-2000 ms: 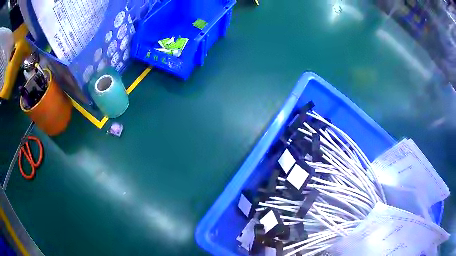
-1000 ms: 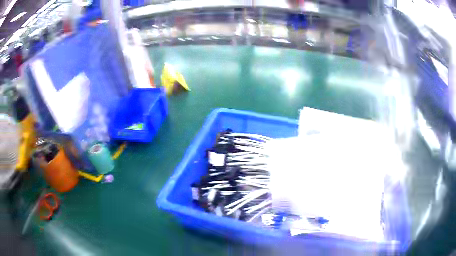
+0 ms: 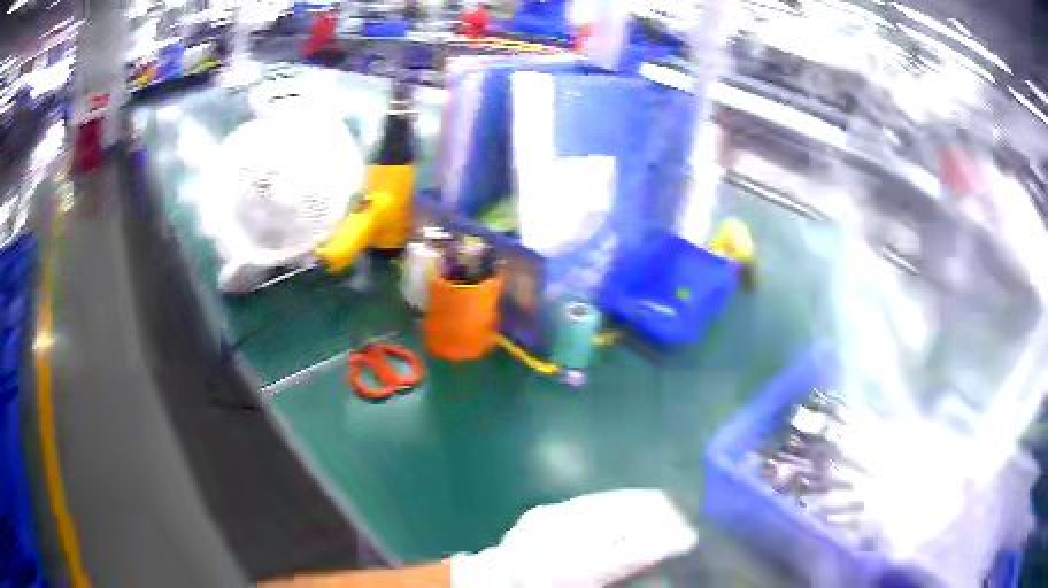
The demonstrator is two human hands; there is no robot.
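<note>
My left hand [image 3: 592, 538], in a white glove with a bare forearm, reaches in from the bottom edge over the green mat. It is blurred and overexposed, and I cannot tell if it holds anything. It is left of the blue bin [image 3: 758, 500], apart from it. Dark and white cable assemblies [image 3: 816, 454] lie in the bin, blurred. White glare and pale sheets cover much of the bin's right side. My right hand is not in view.
Orange-red scissors [image 3: 386, 372], an orange pen cup [image 3: 463, 316], a teal roll [image 3: 575, 332], a blue parts bin [image 3: 670, 293] and the file holder [image 3: 626, 138] stand behind. A white fan [image 3: 282, 178] and yellow heat gun [image 3: 374, 224] are at left, near an aisle.
The view has swung left and up, so the bin now shows at the lower right and the fan and aisle show at left. My gloved left hand has come into view.
</note>
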